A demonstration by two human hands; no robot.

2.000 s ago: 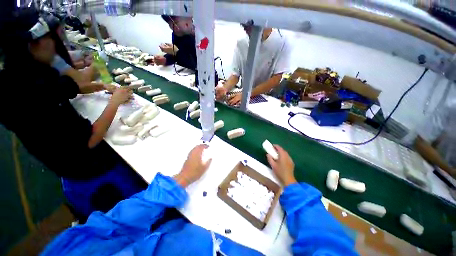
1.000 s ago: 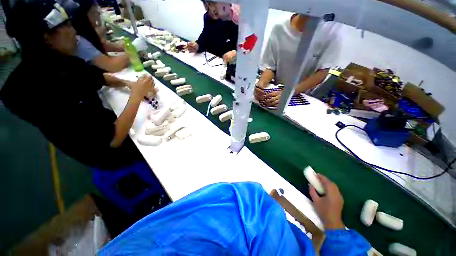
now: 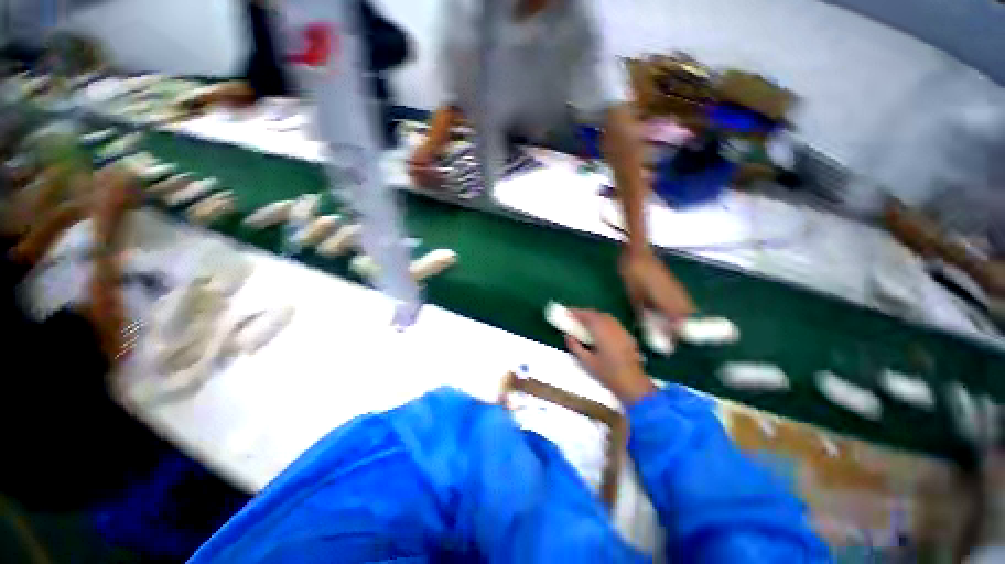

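My right hand (image 3: 609,350) holds a cream-white product housing (image 3: 569,323) at its fingertips, over the near edge of the green conveyor belt (image 3: 518,256). My left hand is not visible; only its blue sleeve (image 3: 408,479) shows, lying across the front of the parts box. The cardboard parts box (image 3: 568,399) is partly covered by the sleeves, with white pieces inside it. More housings lie on the belt, such as one (image 3: 755,376) right of my hand. The frame is blurred by motion.
A person opposite reaches an arm (image 3: 652,275) over the belt to housings near my right hand. A grey-white post (image 3: 369,187) stands left of my hand. Cream housings (image 3: 198,325) are piled on the white bench at left beside another person. A blue device (image 3: 692,176) stands opposite.
The view has swung, so the scene sits differently in it. The person opposite now reaches down to housings on the belt. My right hand still holds its housing. My left hand, visible two seconds ago, is hidden.
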